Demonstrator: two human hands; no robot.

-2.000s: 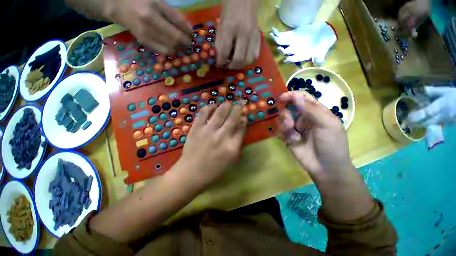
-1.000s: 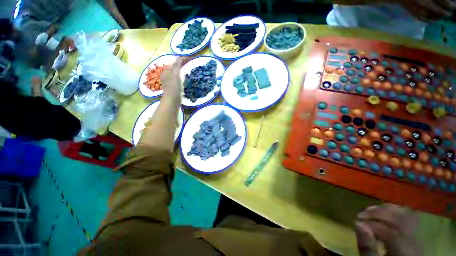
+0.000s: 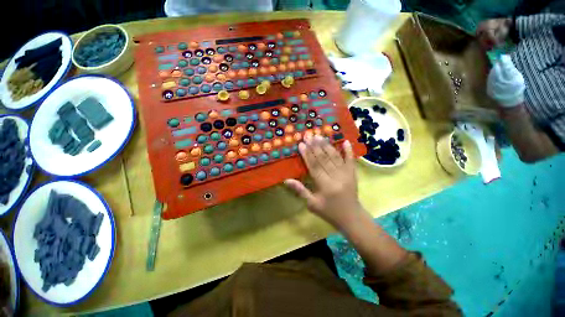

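The red tray (image 3: 248, 189) lies in front of me with two panels of orange, teal, blue-grey and black round pieces. Several loose yellow round pieces (image 3: 244, 95) sit on the strip between the panels. My right hand (image 3: 328, 176) lies palm down with fingers spread at the tray's lower right edge, fingertips over the lowest row of the near panel. I see no piece held in it; what is under the fingers is hidden. My left hand is out of the picture.
Plates of slate strips (image 3: 65, 238), green-teal slabs (image 3: 83, 127) and black bars (image 3: 37, 65) stand at left, near a thin stick (image 3: 127, 187) and green flat tool (image 3: 153, 238). At right are a bowl of black pieces (image 3: 385, 133), white gloves (image 3: 367, 72), a brown box (image 3: 427, 80) and another person's arms.
The view has swung back right from the plates to the tray. My right hand has moved from below the tray onto its lower right edge. My left hand, earlier over the plates, has left view.
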